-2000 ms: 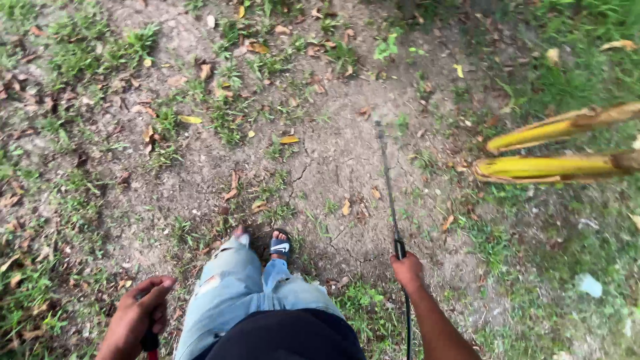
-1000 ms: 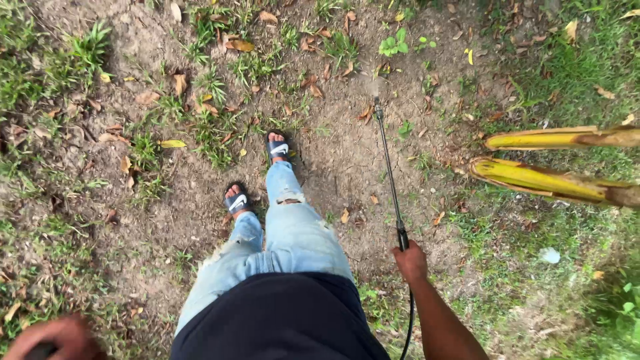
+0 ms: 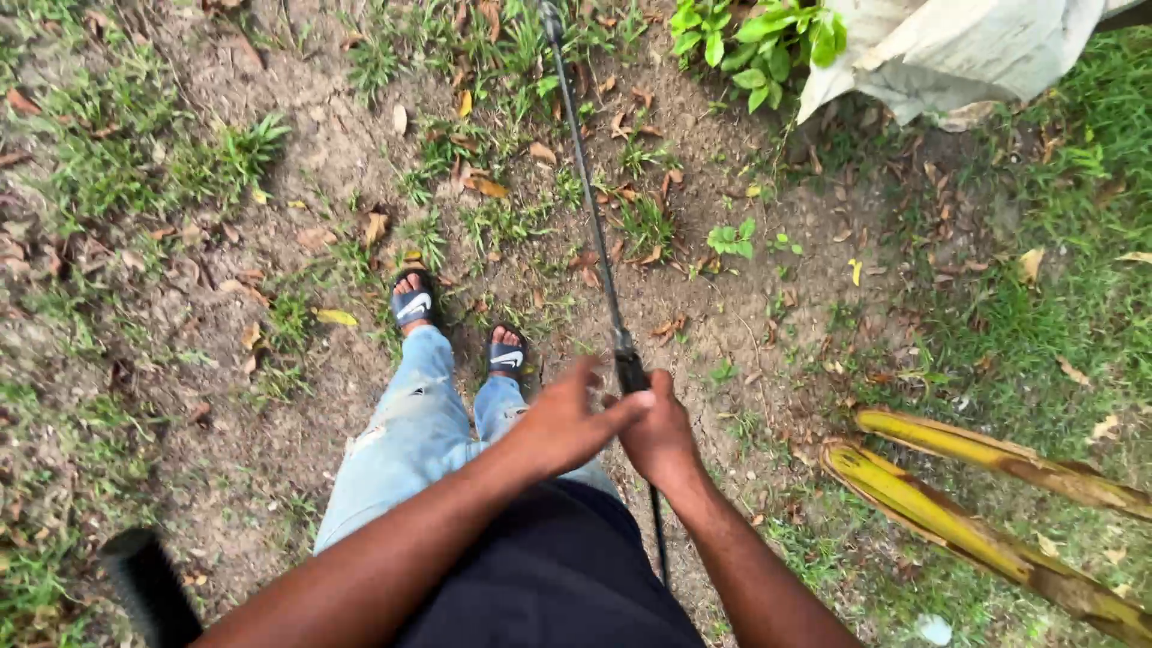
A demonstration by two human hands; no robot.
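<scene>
My right hand is closed around the black handle of a sprayer wand. The wand's thin dark tube slants up over the ground to its nozzle at the top edge, and a black hose runs down from the handle. My left hand reaches across from the left, fingers apart, its thumb at the right hand beside the handle; it holds nothing that I can see. At the lower left, beside my left forearm, a black cylindrical grip sticks up, blurred.
Two yellow-brown banana stalks slant in from the right. A pale crumpled sheet and a leafy green plant are at the top right. My sandalled feet stand on bare soil with grass tufts and dry leaves.
My left hand has left the lower left, where it was around a dark grip, and is now at the wand's handle by my right hand. The view has shifted, bringing in the pale sheet.
</scene>
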